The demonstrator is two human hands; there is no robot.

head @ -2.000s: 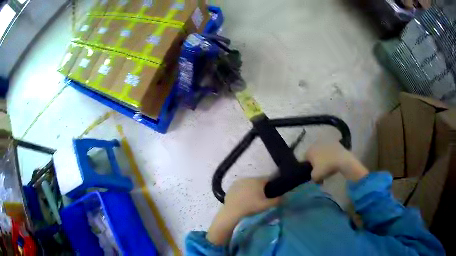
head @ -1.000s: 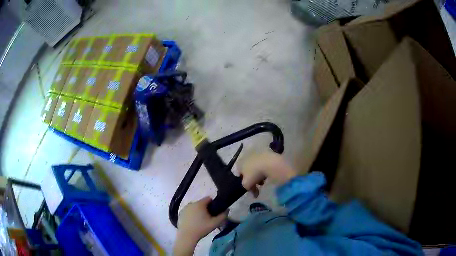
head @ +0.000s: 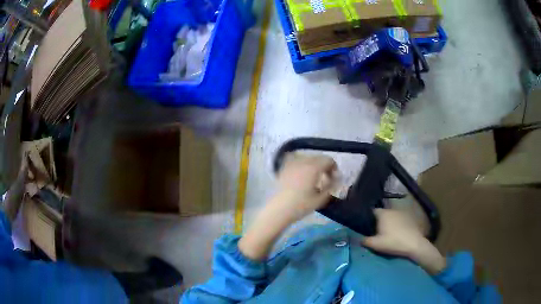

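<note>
The black looped pallet jack handle [head: 362,196] is in front of my body. My left hand [head: 307,180], blurred, is closed around its left part. My right hand [head: 398,233] is closed on the right part of its near crossbar, near the thin release lever. The arm with a yellow label runs up to the blue pallet jack body [head: 385,50]. Behind it, brown cartons with yellow-green tape [head: 356,18] sit on a blue plastic pallet [head: 320,61], cut off by the top edge. The forks are hidden.
A blue bin [head: 219,83] with whitish contents and an open cardboard box [head: 196,172] are left of a yellow floor line [head: 250,127]. Stacked flat cardboard [head: 68,65] is at upper left. Another person's blue clothing [head: 65,285] shows at lower left. Open cardboard [head: 492,208] is at right.
The view has turned left; the cartons and pallet jack now appear at the upper right. The handle has swung relative to my body. Both hands remain on it. The open box and other person have come into view.
</note>
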